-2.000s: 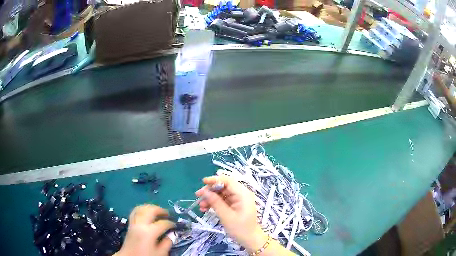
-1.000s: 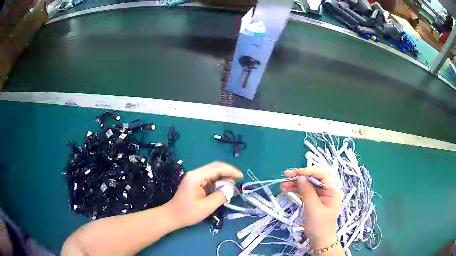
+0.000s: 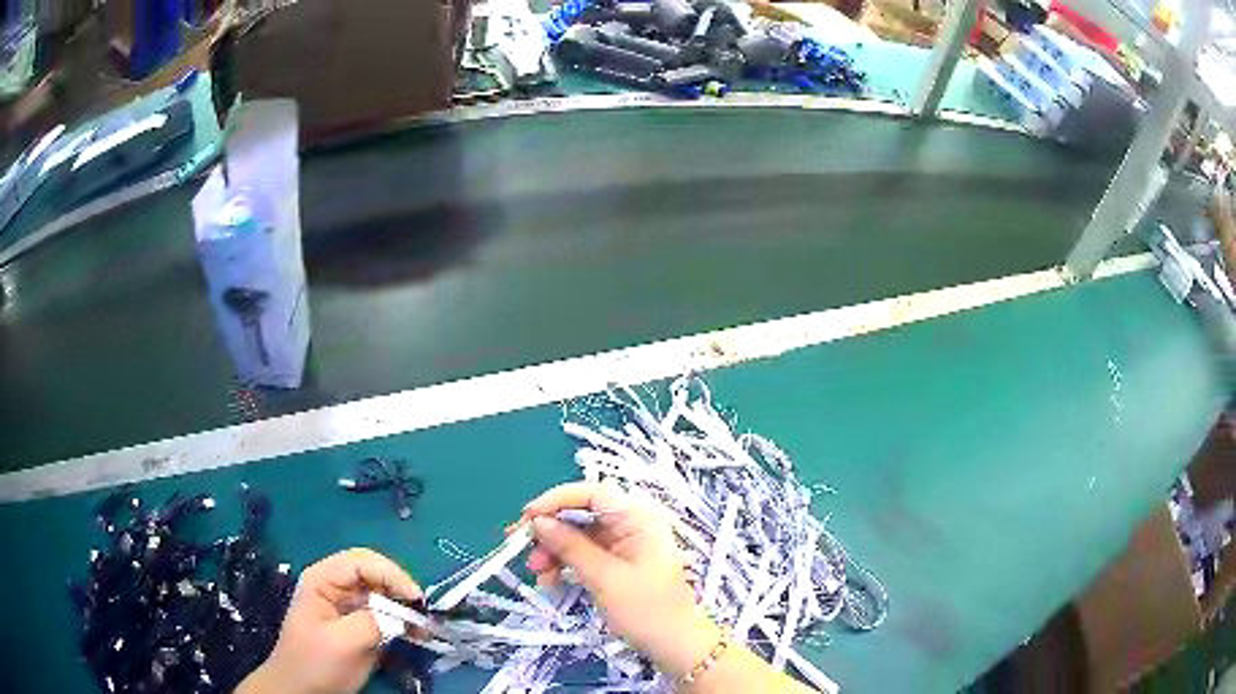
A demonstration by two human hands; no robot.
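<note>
My right hand (image 3: 617,563) pinches a pale wrist strap (image 3: 491,572) between thumb and fingertips. My left hand (image 3: 339,617) holds the other end of the strap, beside a dark bit that may be cable; the white cover on a finger is hard to tell from strap. The heap of wrist straps (image 3: 739,522) lies under and right of my right hand. A heap of black USB cables (image 3: 170,597) lies left of my left hand. One black cable (image 3: 385,484) lies apart, above my left hand. An open-topped retail box (image 3: 258,292) stands on the belt at left.
The whitish edge strip (image 3: 705,349) divides the bench from the green conveyor belt (image 3: 678,244). Beyond it are a brown cardboard box (image 3: 359,61) and a heap of dark grey and blue devices (image 3: 691,48). A metal post (image 3: 1132,170) stands at right. A brown carton (image 3: 1145,597) is at lower right.
The retail box has moved left along the belt. The head view has shifted. My hands have drawn together over the straps, and my left hand now grips the strap's end.
</note>
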